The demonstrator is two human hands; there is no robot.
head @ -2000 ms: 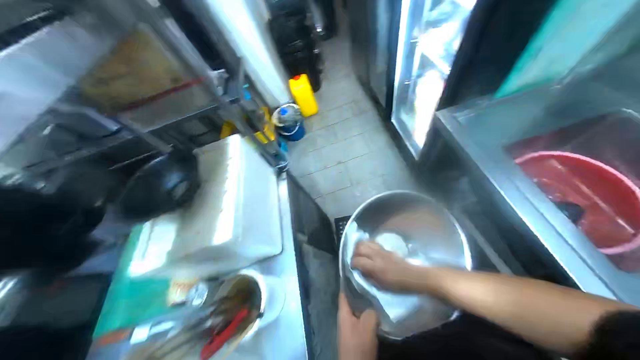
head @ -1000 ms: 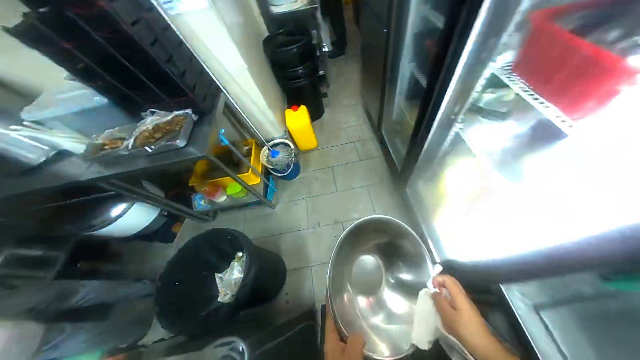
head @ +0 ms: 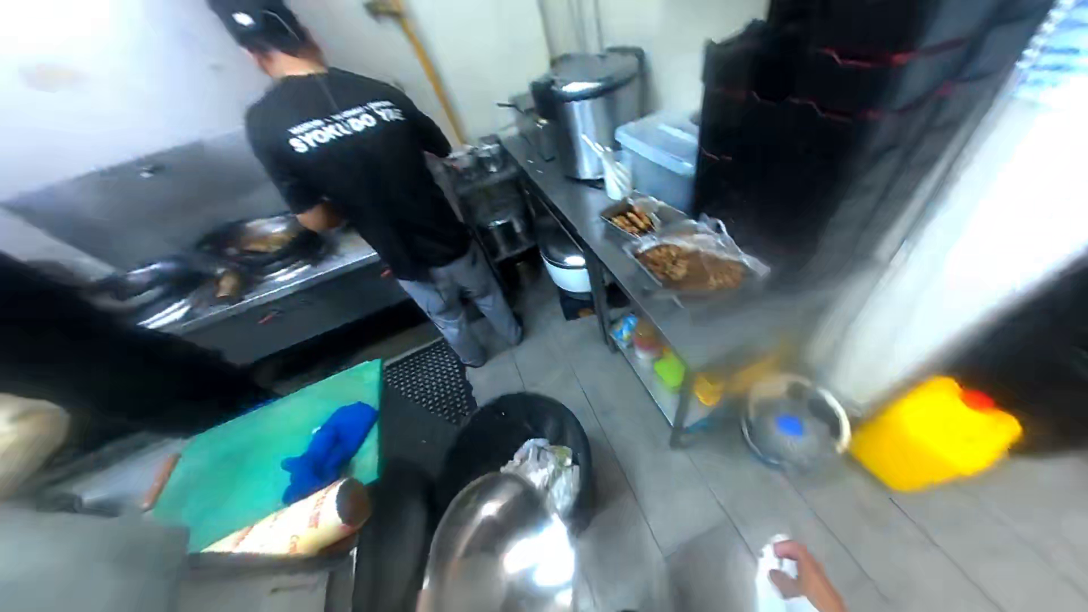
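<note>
A shiny stainless steel bowl, tilted, is at the bottom centre, in front of a black trash bin with crumpled plastic in it. Only a sliver of my left hand shows at the bowl's lower left edge; its fingers are hidden. To the right, apart from the bowl, my right hand holds a white cloth or paper over the tiled floor.
Left, a green cutting board bears a blue cloth and a plastic wrap roll. A person stands at the stove. A steel table holds food trays; a yellow jerrycan and a bucket stand right.
The view has swung left to the stove and the person. My right hand, inside the bowl two seconds ago and at its rim one second ago, is now away from it with the white cloth or paper.
</note>
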